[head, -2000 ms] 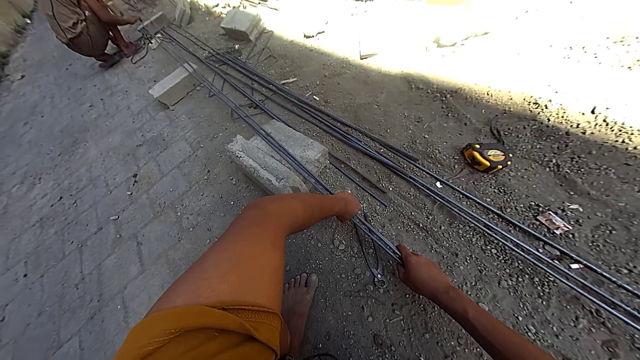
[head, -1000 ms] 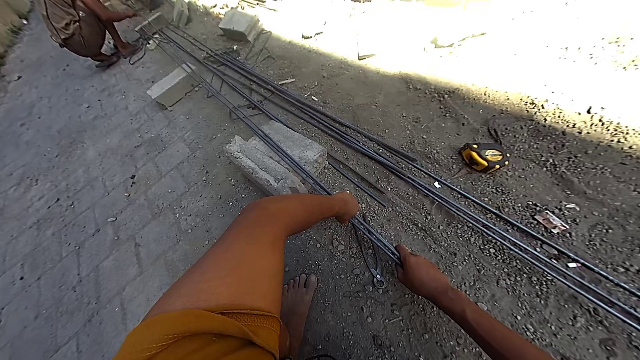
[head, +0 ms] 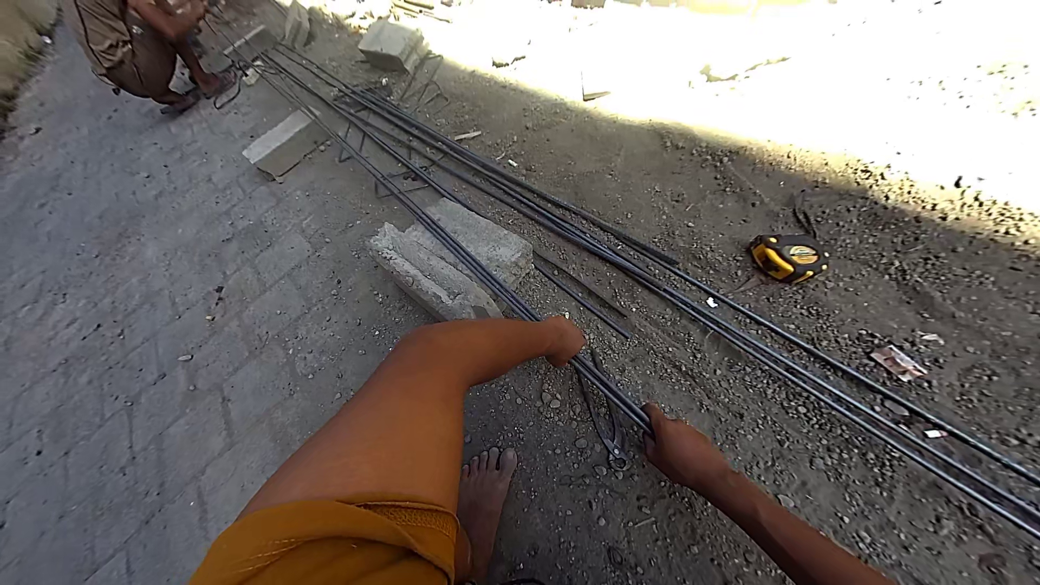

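Observation:
Long steel reinforcing bars run from the upper left and lie across a broken concrete block. My left hand is closed around this bundle beside my bent knee. Farther down, at the near end of the same bars, my right hand grips them. Below the bars, between the two hands, a pair of pincers lies on the gravel, its handles partly under the bars. A second group of bars stretches to the right edge. Bent wire stirrups hang around the bars past the block.
A black and yellow tape measure lies on the gravel at right, above a crumpled wrapper. More concrete blocks sit farther off, one near the sunlit ground. Another person squats at the far end of the bars.
The squatting person's arm at the far end has drawn back toward the body. Both my hands stay on the bars in about the same places.

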